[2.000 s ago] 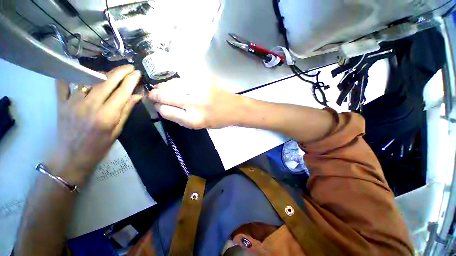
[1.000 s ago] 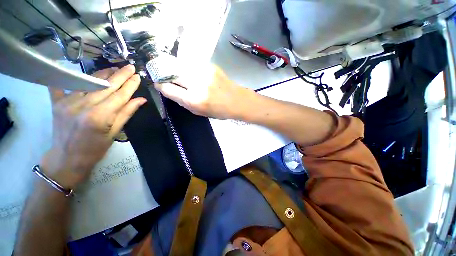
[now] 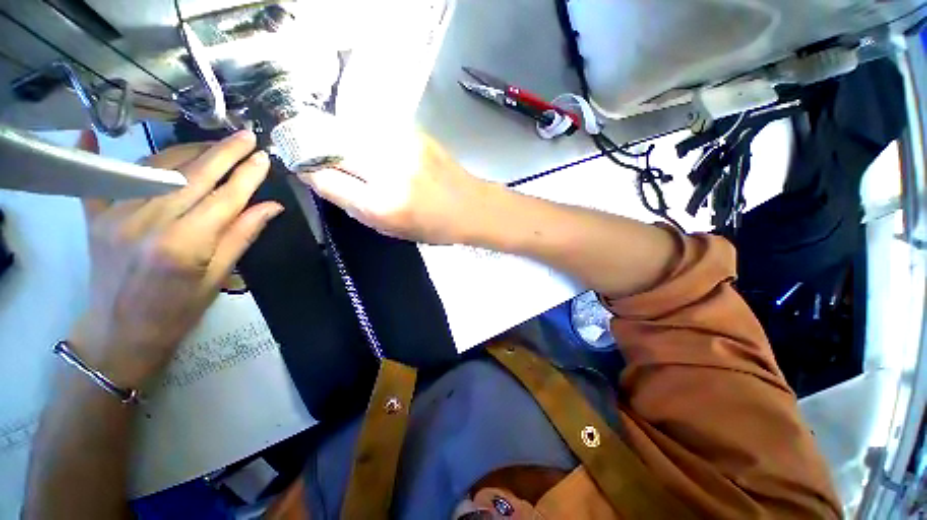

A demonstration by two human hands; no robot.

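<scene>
The black fabric panel [image 3: 402, 289] runs from the presser foot area down to my lap. A zipper [image 3: 353, 289] with silver teeth lies along its middle. My left hand [image 3: 168, 239] lies flat on the left part of the cloth, fingertips beside the metal presser foot [image 3: 254, 127]. My right hand [image 3: 407, 193] is at the right of the zipper's upper end, its fingers partly washed out by glare; I cannot tell whether it grips the cloth. The needle itself is not clear in the glare.
Red and black snips [image 3: 523, 102] lie right of the machine. A black cord [image 3: 645, 173] and cut black strips [image 3: 722, 168] lie farther right, with a dark cloth pile [image 3: 803, 234] beyond. The white machine arm [image 3: 71, 168] crosses the upper left. Blue containers show below the table.
The right hand's fingers have moved off the zipper tape to the right since the first frame. My left hand has shifted slightly left in view, along with the machine parts.
</scene>
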